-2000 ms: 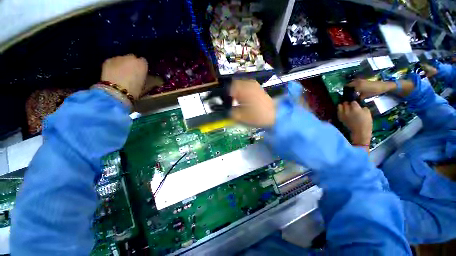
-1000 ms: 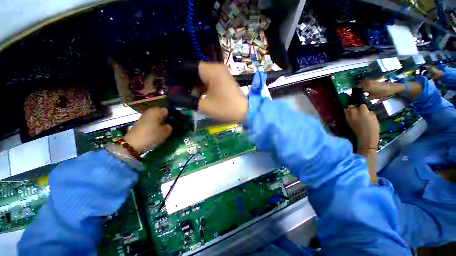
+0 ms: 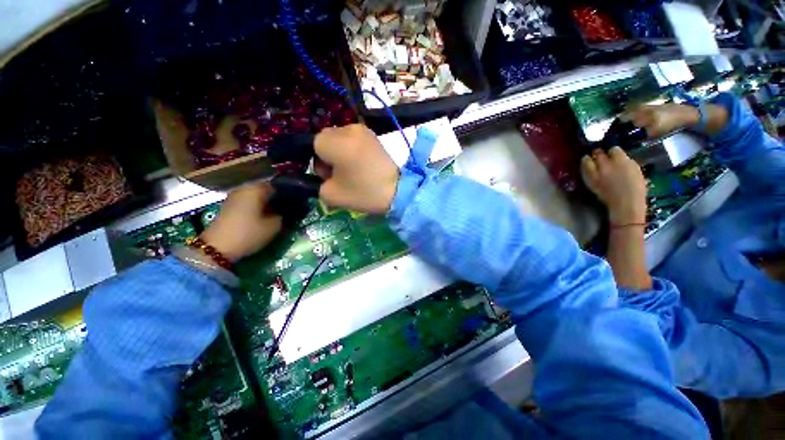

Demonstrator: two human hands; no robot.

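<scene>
A large green circuit board (image 3: pixel 387 344) lies below me with a long white-silver bar (image 3: pixel 361 305) across it and a thin dark wire (image 3: pixel 299 301) at the bar's left end. My left hand (image 3: pixel 245 219), with black finger cots and a bead bracelet, is over the board's back edge. My right hand (image 3: pixel 349 168), also with black finger cots and a blue wrist strap, is close beside it, in front of the cardboard tray. The black-covered fingertips hide whatever may be between them. The finned heatsink (image 3: pixel 435 142) is partly hidden behind my right wrist.
Dark red components (image 3: pixel 258 120) lie in the cardboard tray. A black bin at its right holds cream-white components (image 3: pixel 400 51); tan-brown components (image 3: pixel 69 193) are at the far left. A metal rail (image 3: pixel 430 391) runs nearest me. Another person's hands (image 3: pixel 615 176) work at the right.
My left hand has moved from the dark red components' tray down over the board. My right hand has moved left from the heatsink, near my left hand. The view has shifted slightly.
</scene>
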